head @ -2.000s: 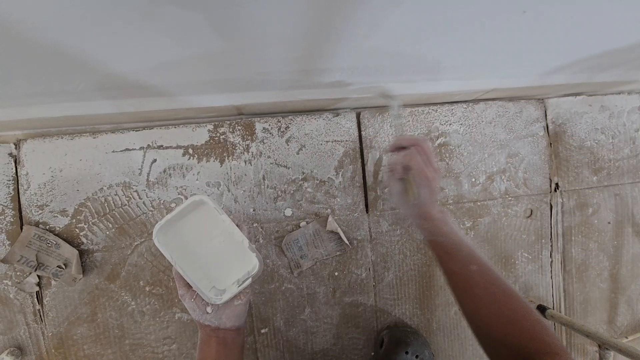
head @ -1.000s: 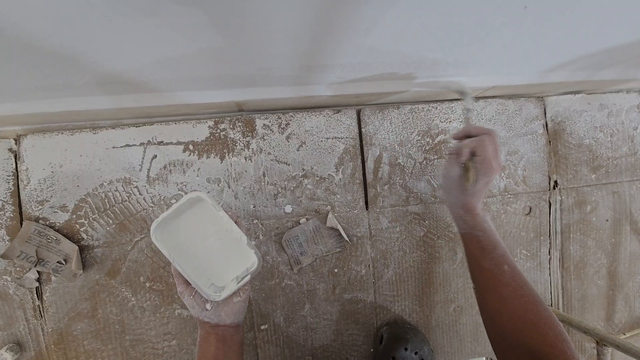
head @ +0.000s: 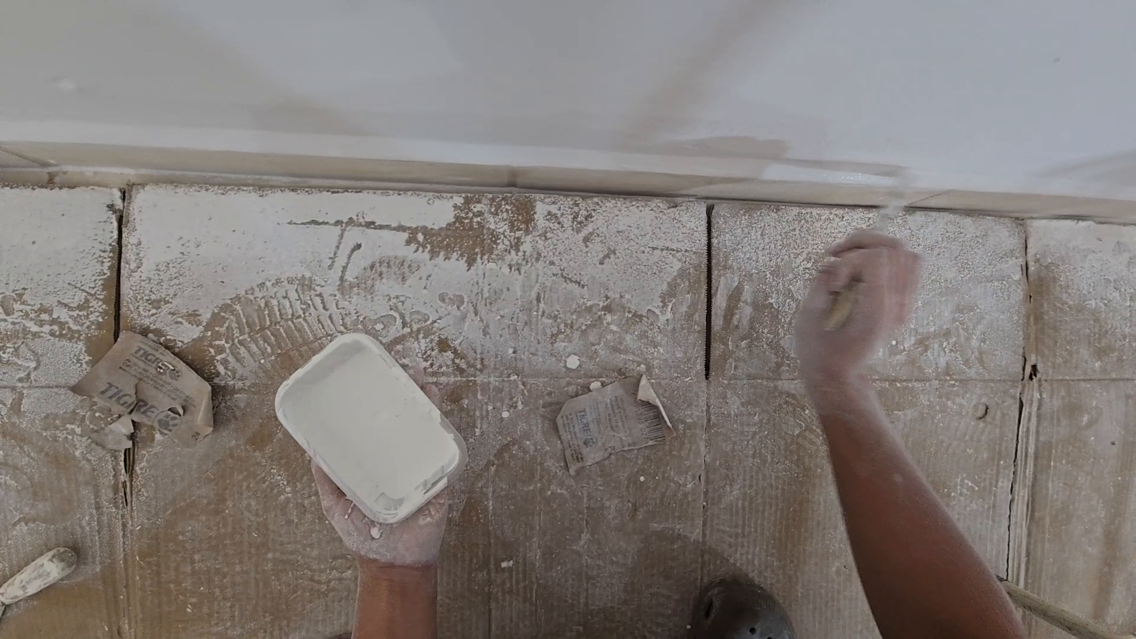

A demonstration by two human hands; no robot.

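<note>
White paint fills a rectangular white plastic tub (head: 371, 426), which my left hand (head: 390, 528) holds from beneath, slightly tilted. My right hand (head: 859, 302) is closed around the wooden handle of a paintbrush (head: 843, 304) and blurred by motion. The brush's pale head, also blurred, is at the foot of the white wall (head: 532, 80), beside the baseboard (head: 568, 177). A wet-looking white streak shows on the wall's lower edge just left of the brush.
Paint-smeared cardboard sheets (head: 550, 541) cover the floor. Torn sandpaper pieces lie left (head: 155, 390) and centre (head: 614, 422). A white-smeared tool handle (head: 37, 575) is at lower left, a dark shoe (head: 741, 611) at bottom, and a pole (head: 1056, 612) at lower right.
My right hand with the brush has moved right along the foot of the wall. My left hand still holds the tub in about the same place.
</note>
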